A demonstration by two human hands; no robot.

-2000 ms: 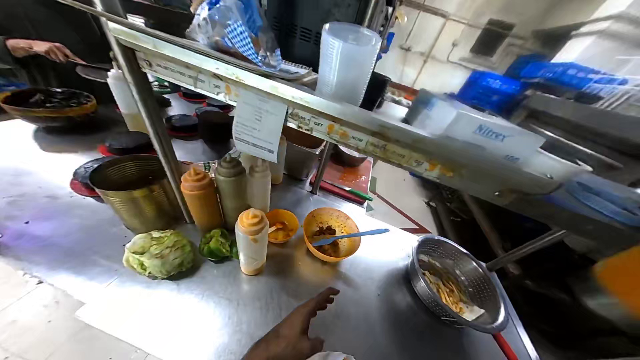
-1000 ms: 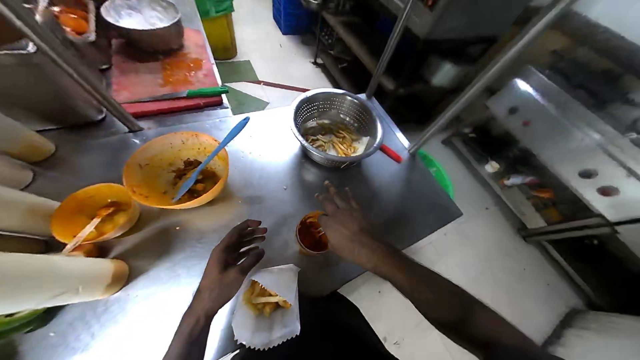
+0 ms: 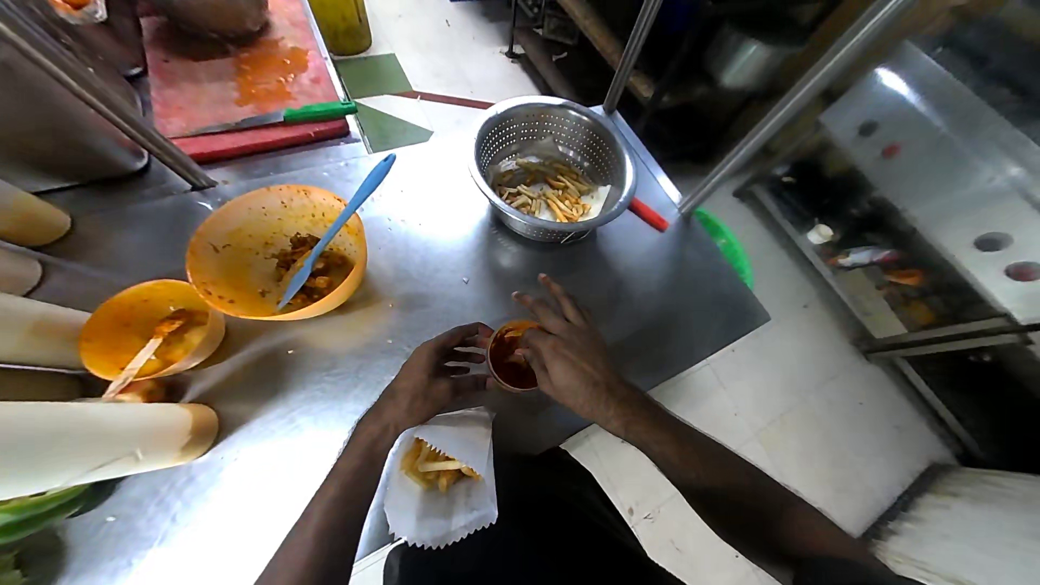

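Observation:
A small round cup of red seasoning or sauce (image 3: 512, 361) stands near the table's front edge, between my two hands. My right hand (image 3: 569, 349) is over its right side, its thumb and some fingers at the rim; whether they pinch anything is hidden. My left hand (image 3: 435, 370) has its fingers spread, with the tips touching or very near the cup's left side. Below it, a white paper bag of fries (image 3: 443, 504) lies with its mouth towards me. Farther back, a steel colander (image 3: 621, 175) holds more fries (image 3: 552, 195) on paper.
Left of my hands are an orange bowl (image 3: 236, 219) with a blue spatula (image 3: 349, 207), a smaller orange bowl (image 3: 101, 337) with a wooden stick, and squeeze bottles (image 3: 97, 443). A green-handled knife (image 3: 313, 112) lies on a red cutting board (image 3: 191, 81). Metal posts flank the table (image 3: 422, 276).
My left hand has moved right, up to the cup. The view has swung towards the table's right end since the oldest frame, where one bare hand showed.

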